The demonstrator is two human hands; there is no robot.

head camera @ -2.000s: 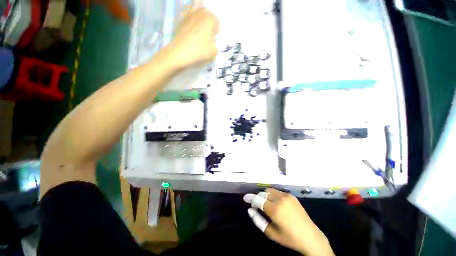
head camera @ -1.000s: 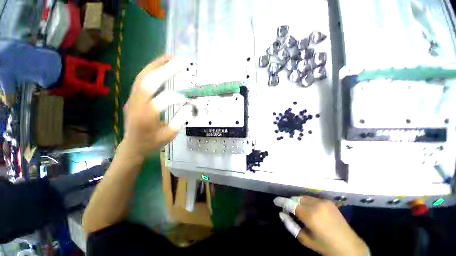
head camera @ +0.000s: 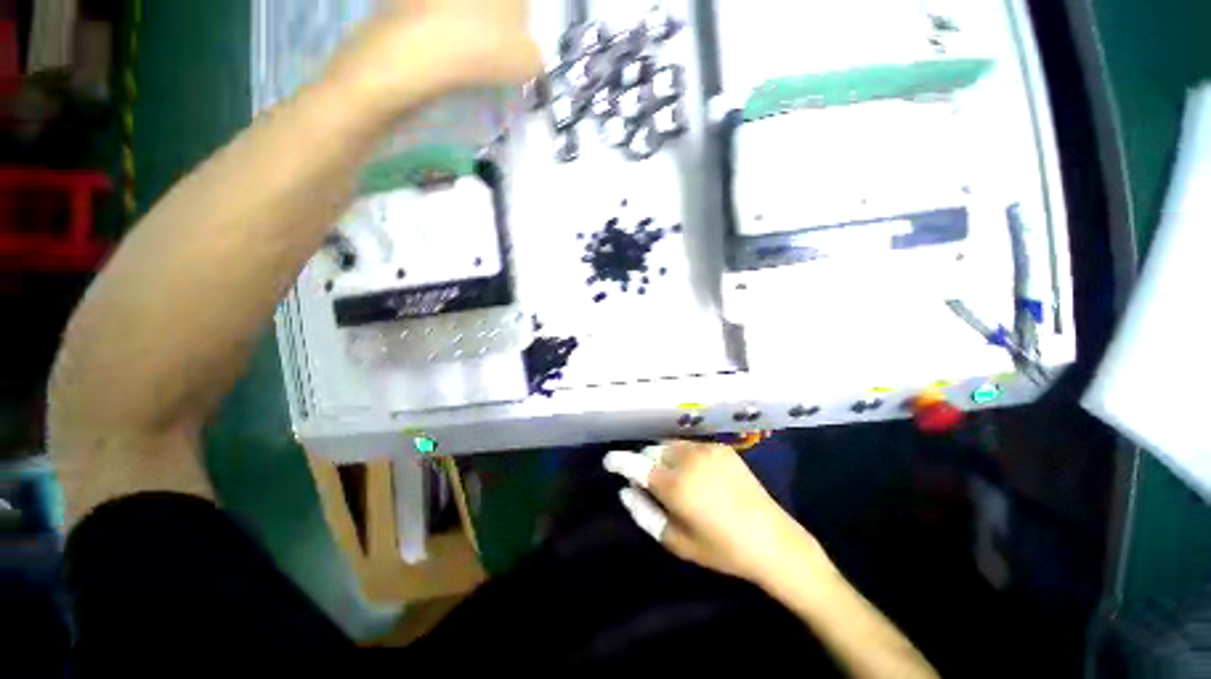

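My left hand (head camera: 458, 47) is blurred at the top left, above the left fixture; its fingers are not clear and I cannot tell if it holds anything. The left fixture (head camera: 425, 239) has a white plate, a black lettered edge and a green bar partly behind my forearm. A small dark piece, perhaps a shell (head camera: 341, 249), sits at its left end. Glossy shells (head camera: 618, 86) lie in a loose pile right of my left hand. Tiny black parts (head camera: 622, 252) lie in a heap nearer me. My right hand (head camera: 704, 504), with white finger cots, is below the front edge, fingers apart, nothing visible in it.
The right fixture (head camera: 850, 173) has a green bar (head camera: 870, 88) behind it. A second black heap (head camera: 549, 358) is beside the left fixture. Blue-gripped tools (head camera: 1016, 325) lie at the right front corner. A red mushroom button (head camera: 936, 413) stands on the front edge.
My left hand has moved from the left fixture's left end up and away over the back of the machine. My right hand stays below the front edge. The view has shifted.
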